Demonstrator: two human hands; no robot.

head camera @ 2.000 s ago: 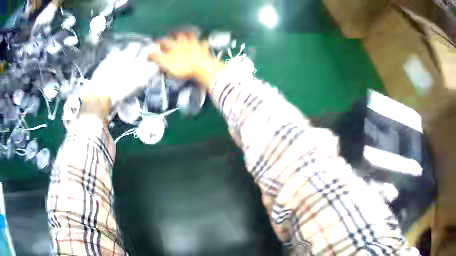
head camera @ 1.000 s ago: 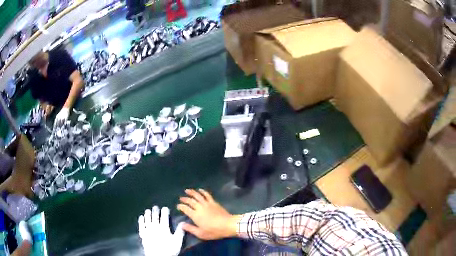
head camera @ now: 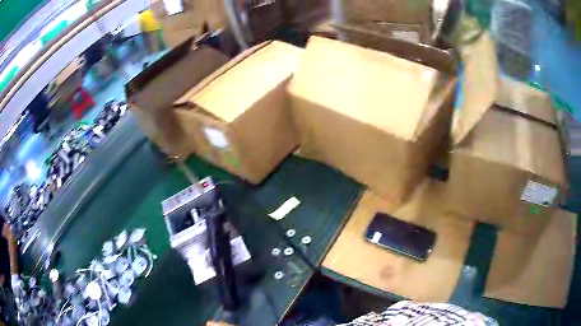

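My left hand is out of the picture. Of my right hand point(head camera: 220, 323) only a thin sliver shows at the bottom edge, below the screwdriver; its fingers are hidden. My plaid sleeve point(head camera: 420, 314) shows at the bottom right. The black electric screwdriver point(head camera: 221, 264) leans on the grey-white screw feeder point(head camera: 186, 205), which has a red switch. Many round wired units point(head camera: 94, 290) with white leads lie heaped at the lower left. Several small white rings point(head camera: 288, 251) lie right of the feeder.
A pale paper scrap point(head camera: 284, 209) lies behind the rings. A black phone point(head camera: 400, 237) lies on flat cardboard point(head camera: 357, 267). Large cartons point(head camera: 357, 102) stand across the back and right. A person's arm point(head camera: 10, 248) shows at the left edge.
The view has swung right, so the feeder and heap sit further left and more cartons show. My left hand has left the picture; my right hand is almost fully cut off.
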